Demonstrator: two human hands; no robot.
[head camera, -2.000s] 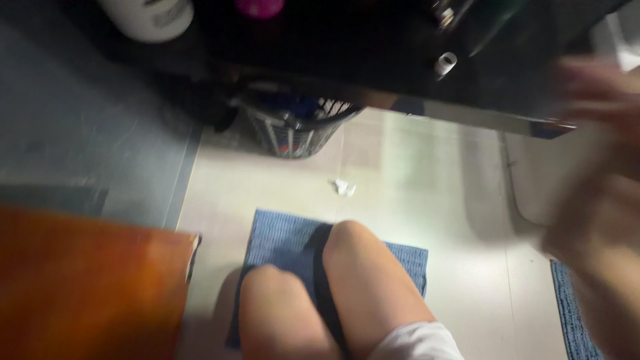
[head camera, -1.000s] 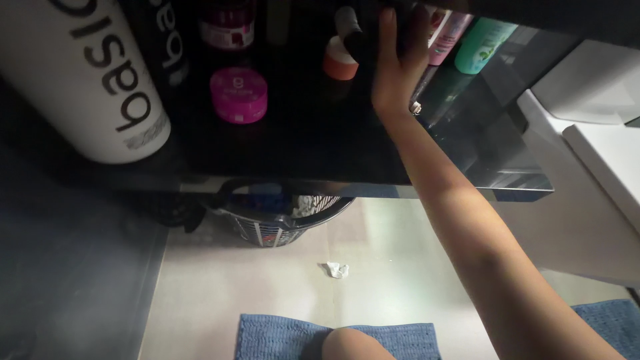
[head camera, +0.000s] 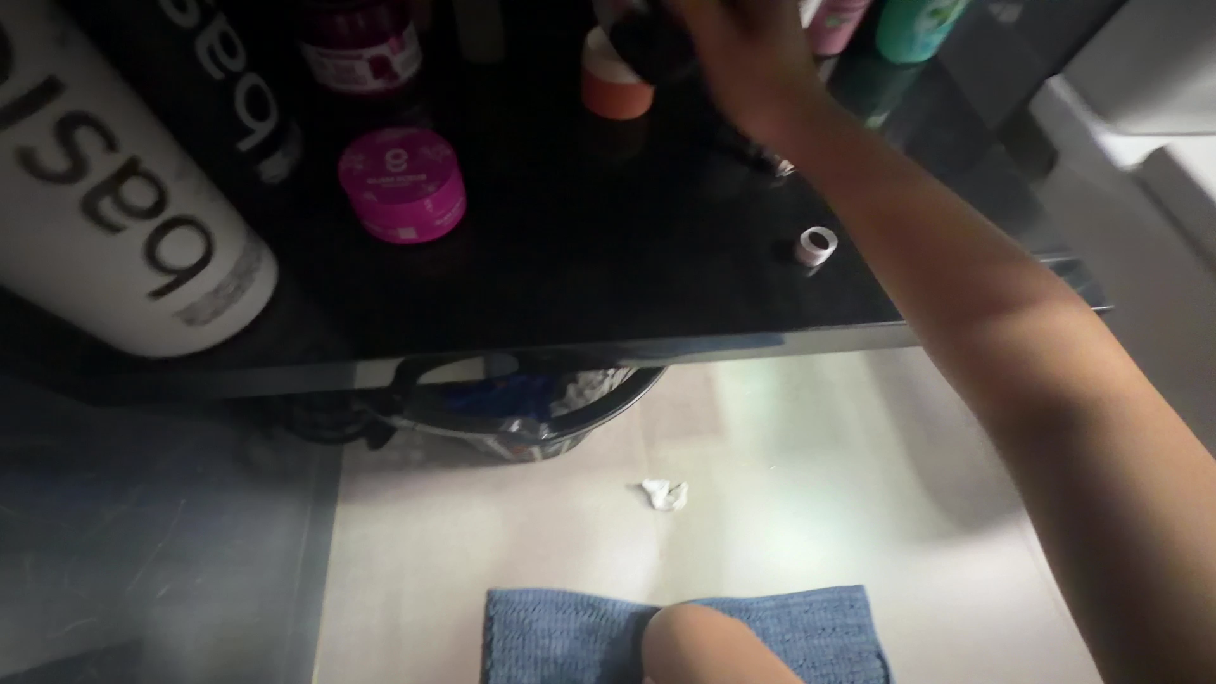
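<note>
My right hand (head camera: 746, 57) reaches from the right over a glossy black shelf (head camera: 570, 285), at the top edge of the view. Its fingers are partly cut off and blurred beside a dark rounded object (head camera: 655, 43); whether they grip it I cannot tell. Just left of that object stands a small orange jar (head camera: 616, 87) with a pale upper part. A small white ring-shaped piece (head camera: 816, 246) lies below my wrist, near the shelf's front. Farther left are a magenta round jar (head camera: 404, 185) and a dark pink jar (head camera: 361, 47). My left hand is out of view.
A large white bottle (head camera: 123, 199) and a black bottle (head camera: 223, 85) stand at left. Pink (head camera: 836, 24) and green (head camera: 917, 28) bottles stand at the upper right. Below the shelf are a basket (head camera: 532, 432), crumpled white paper (head camera: 664, 494) and a blue mat (head camera: 798, 632).
My right hand, blurred at the right edge two seconds ago, has come in over the shelf among the containers. The view has shifted toward the shelf.
</note>
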